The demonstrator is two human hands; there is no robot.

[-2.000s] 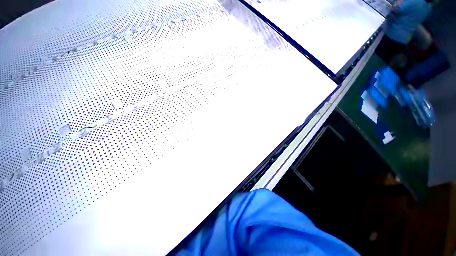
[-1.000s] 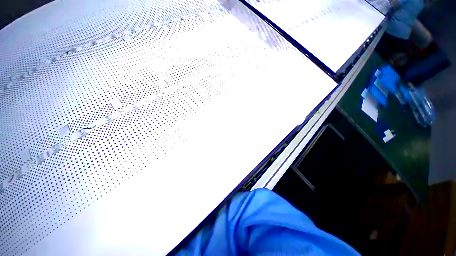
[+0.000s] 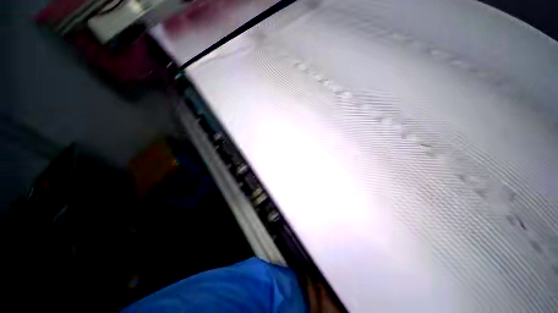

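A large white panel (image 3: 318,177) with a fine dot or line pattern fills the middle and right, glaring and blurred. A blue sleeve (image 3: 232,287), apparently my left, comes in at the bottom over the end of the conveyor side rail (image 3: 232,202). A small strip of my left hand (image 3: 322,298) shows beside the cuff at the panel's near edge, cut off by the picture's bottom edge. Its fingers and any grip are hidden. My right hand is out of the picture.
A second panel (image 3: 208,21) with a pinkish sheen lies beyond a dark gap. Small roller ends (image 3: 245,171) line the rail's inside. A pink curtain or panel (image 3: 116,61) stands at upper left. An orange-brown object (image 3: 152,164) is on the dark left side.
The view has swung left, from the green bench side to the pink curtain side. The sleeve seen earlier and the bench have left the picture; another sleeve and a strip of hand show.
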